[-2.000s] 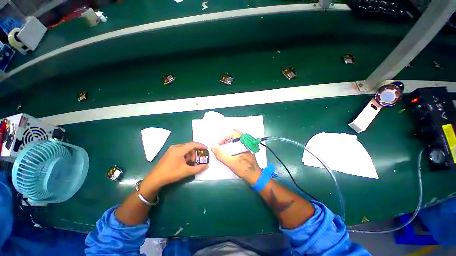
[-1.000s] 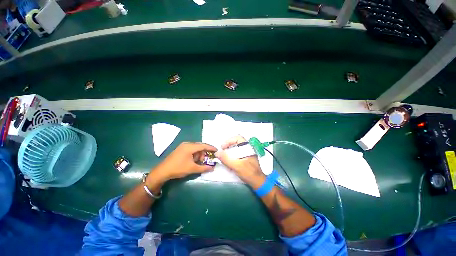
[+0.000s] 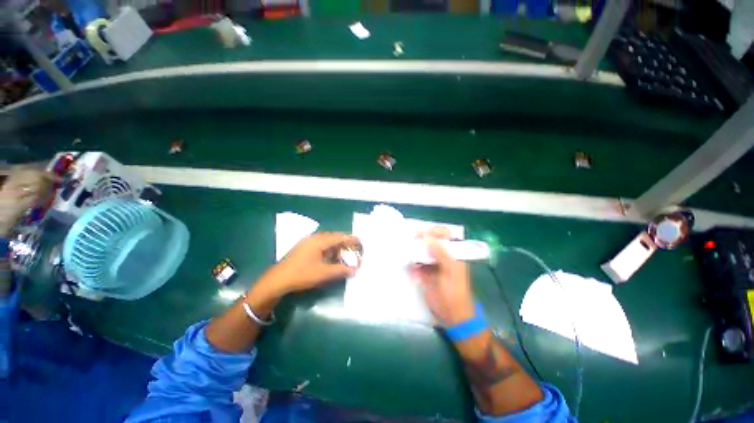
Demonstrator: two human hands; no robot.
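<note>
My left hand [image 3: 310, 263] holds a small square module [image 3: 350, 254] between thumb and fingers over the left part of a white paper sheet [image 3: 380, 289]. My right hand [image 3: 445, 285], with a blue wrist strap [image 3: 468, 324], holds a white dispensing pen [image 3: 463, 250] over the right part of the sheet, apart from the module. The pen's green end [image 3: 493, 248] is blurred, with a clear hose and a thin black cable leading from it. The pen's tip cannot be made out in the glare. Another module [image 3: 224, 271] lies on the bench left of my left hand.
A light blue ribbed basket or fan cage [image 3: 124, 249] stands left, with another person's hand [image 3: 23, 194] beyond it. Paper pieces lie at left [image 3: 291, 231] and right [image 3: 579, 310]. Several modules sit beyond the white rail [image 3: 347, 188]. A black controller [image 3: 727, 289] stands right.
My right hand and the pen have moved right, away from the module in my left hand. Another person's hand has appeared at the left edge. The view has shifted, so bench things sit lower and further right.
</note>
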